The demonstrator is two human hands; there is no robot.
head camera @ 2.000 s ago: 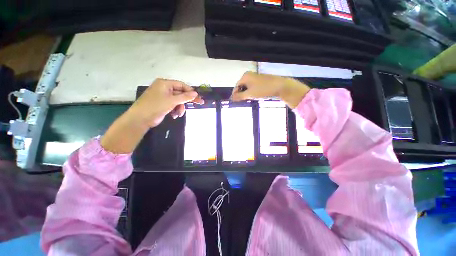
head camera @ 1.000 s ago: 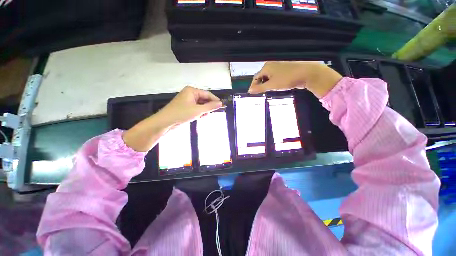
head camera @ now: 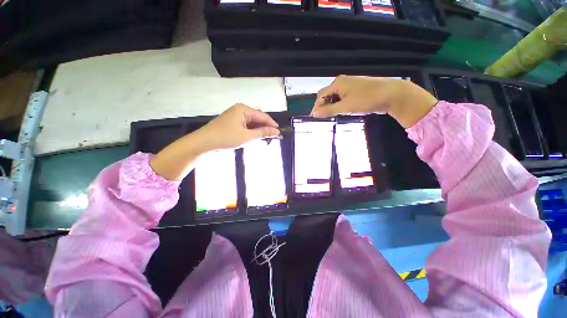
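Four lit smartphones lie side by side in the black phone tray [head camera: 147,140] at the bench's front edge; the left slot looks dark. My left hand [head camera: 239,129] is over the top of the second phone [head camera: 263,174], thumb and finger pinched together at a small dark piece too small to make out. My right hand [head camera: 357,98] is at the top edge of the third phone [head camera: 313,155], fingers bent around a small dark item. The fourth phone [head camera: 354,152] lies beside it.
Stacked phone trays [head camera: 323,46] stand behind, with lit phones on top. A tray of dark phones [head camera: 491,112] is at right. A power strip [head camera: 28,149] stands at left. A white looped wire [head camera: 268,251] hangs in front.
Since the first frame, both hands have moved one phone to the right along the row. The view has shifted too. Over the last second the hands have barely moved.
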